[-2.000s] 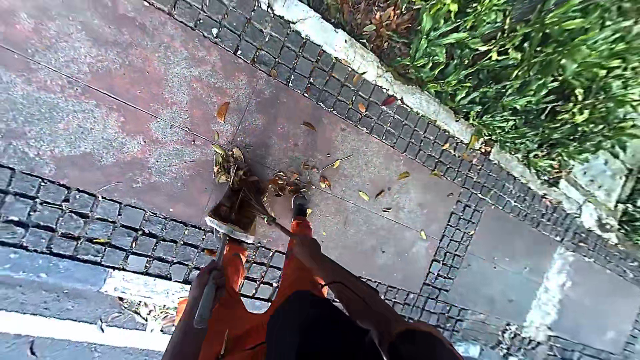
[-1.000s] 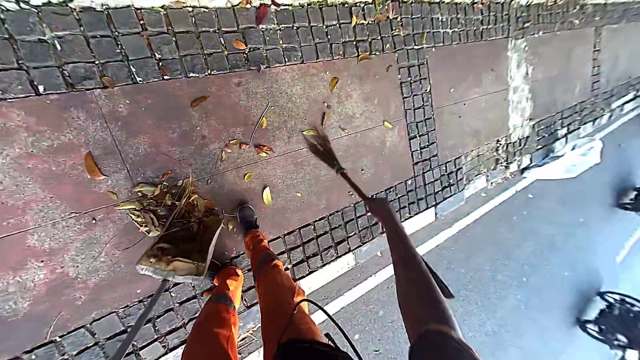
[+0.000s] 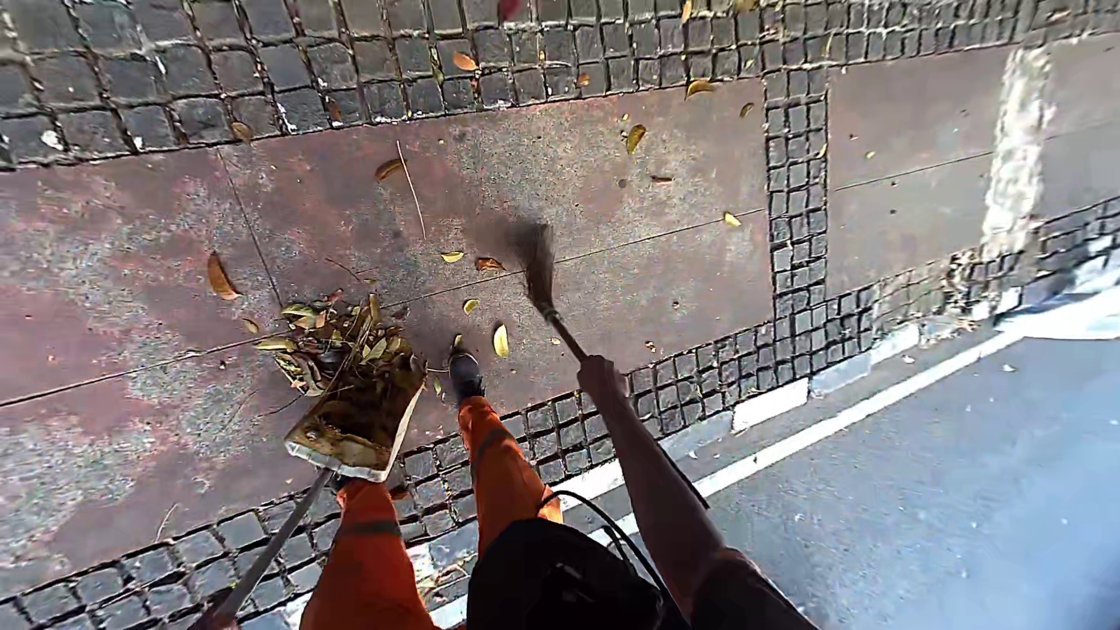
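Observation:
My right hand (image 3: pixel 603 378) is closed round the handle of a broom (image 3: pixel 541 271), whose blurred bristles are over the red pavement, right of my dark shoe (image 3: pixel 465 374). At the lower left edge, my left hand (image 3: pixel 215 616) shows only in part, at the long handle (image 3: pixel 278 535) of a scoop-like dustpan (image 3: pixel 350 437). The dustpan stands on the pavement in front of my left leg. Dry leaves and twigs (image 3: pixel 337 346) lie in its mouth and spill out beyond it. A few loose leaves (image 3: pixel 500 339) lie between the dustpan and the broom.
Bands of dark cobblestones (image 3: pixel 612 52) border the red slab pavement (image 3: pixel 114 289) on both sides and cross it at the right. A white-painted curb (image 3: pixel 770 404) drops to the grey road (image 3: pixel 945 525) at lower right. More leaves (image 3: pixel 636 138) are scattered across the slabs.
Two seconds ago the broom was near the dustpan by my feet; it is now out to the right. Since one second ago its bristles have swung left. The view has turned strongly since the first frame.

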